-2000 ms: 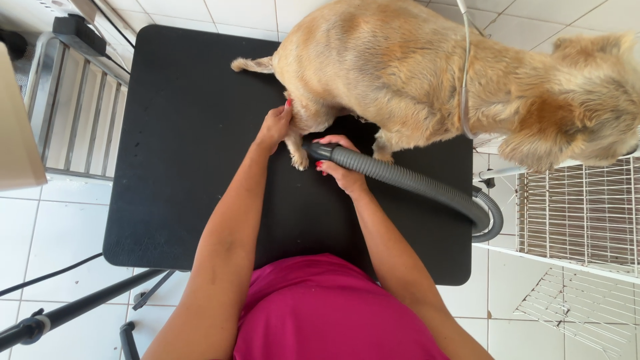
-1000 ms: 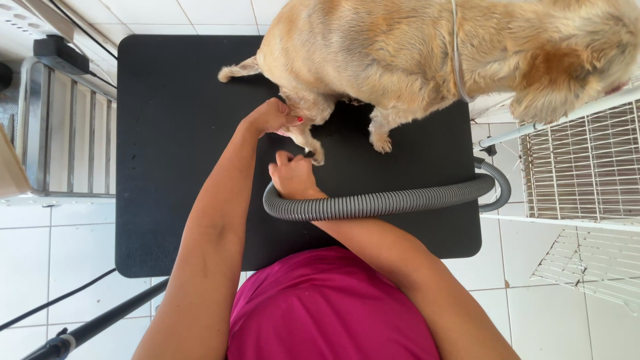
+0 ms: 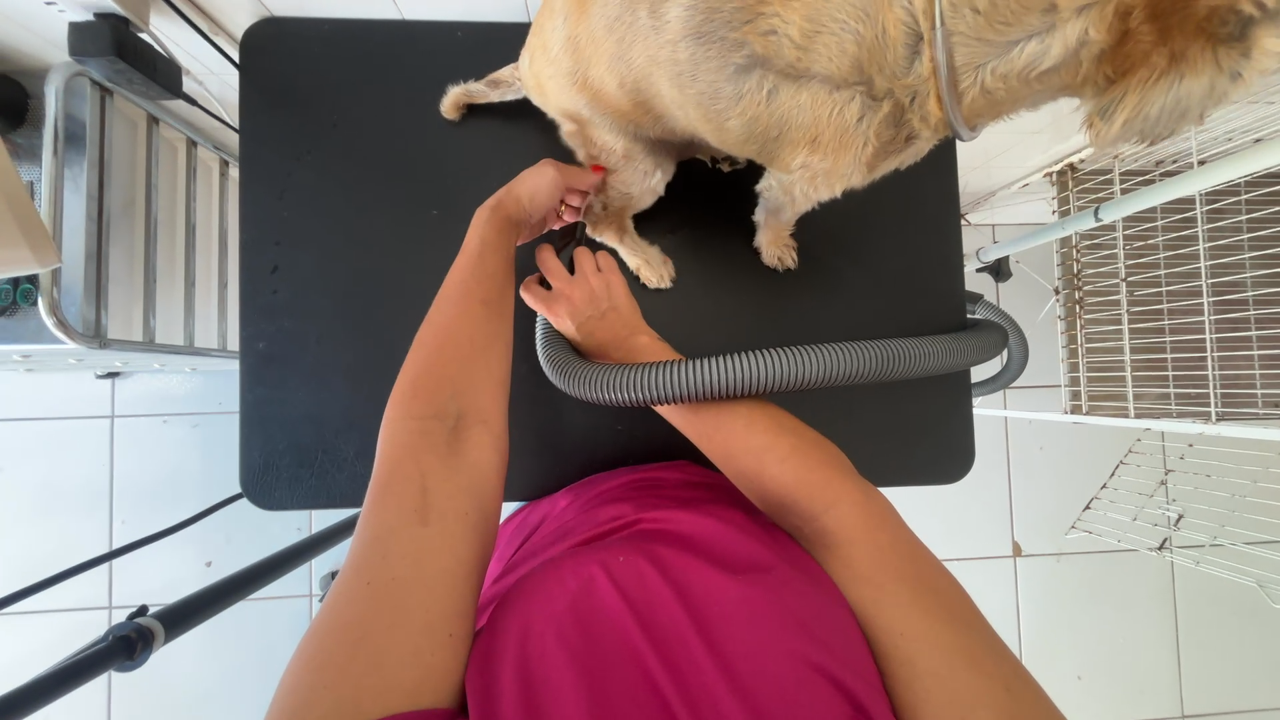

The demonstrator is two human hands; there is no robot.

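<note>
A light tan dog (image 3: 740,80) stands on a black grooming table (image 3: 380,300), its head toward the right and partly cut off by the view. My left hand (image 3: 550,198) is at the dog's hind leg (image 3: 625,190), fingertips against the fur; whether it grips the leg is hard to tell. Just below, my right hand (image 3: 592,300) is closed around the black nozzle (image 3: 568,240) of a grey corrugated dryer hose (image 3: 780,370), pointing up beside that leg. The hose bends under my right hand, lies across my forearm and runs off the table's right edge. A pale loop (image 3: 945,75) circles the dog's neck.
A wire cage (image 3: 1180,290) stands at the right, with a white metal bar (image 3: 1130,205) crossing in front. A metal rack (image 3: 150,210) is at the left. A black pole (image 3: 230,580) and a cable (image 3: 120,550) are at the lower left, over white floor tiles.
My right hand has swung the nozzle from the right side of the hind leg to its left side, and the hose now curves around below the hand. My left hand has stayed at the leg.
</note>
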